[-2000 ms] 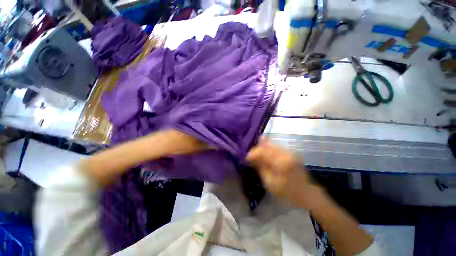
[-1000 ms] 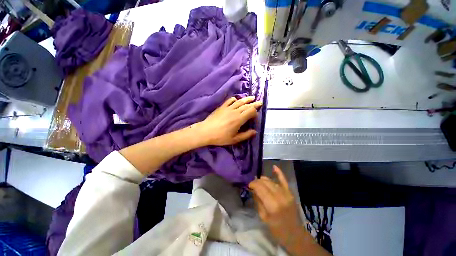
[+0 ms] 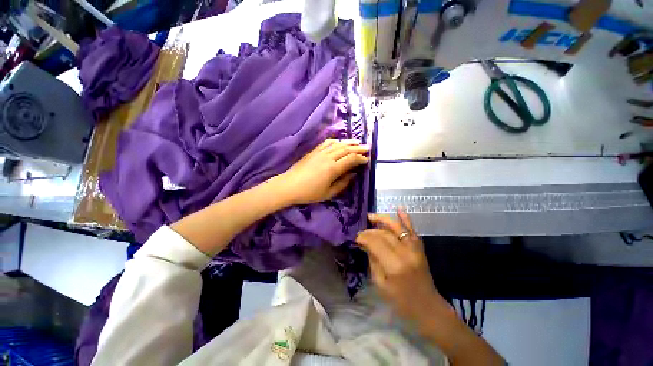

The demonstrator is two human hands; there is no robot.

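Observation:
A heap of thin purple cloth (image 3: pixel 243 121) lies left of the needle, with a gathered seam (image 3: pixel 345 107) along its right side. A narrow dark purple strip (image 3: pixel 371 164) runs straight down from the presser foot (image 3: pixel 387 87) area. My left hand (image 3: pixel 322 171) lies flat on the cloth, fingers spread toward the seam below the foot. My right hand (image 3: pixel 390 246) is at the table's front edge, its thumb and fingers at the lower end of the strip and cloth edge. The fingertips' grip is partly hidden.
The white sewing machine head (image 3: pixel 494 28) stands at upper right. Green-handled scissors (image 3: pixel 517 104) lie right of the needle. A brown taped cardboard piece (image 3: pixel 107 161) and a second purple bunch (image 3: pixel 118 68) are at left, beside a neighbouring machine end (image 3: pixel 36 114). A measuring scale (image 3: pixel 458 202) runs along the front edge.
My left hand has come from under the blurred cloth folds to lie on top near the seam. The cloth edge is now straight below the foot. My right hand has moved up slightly since one second ago.

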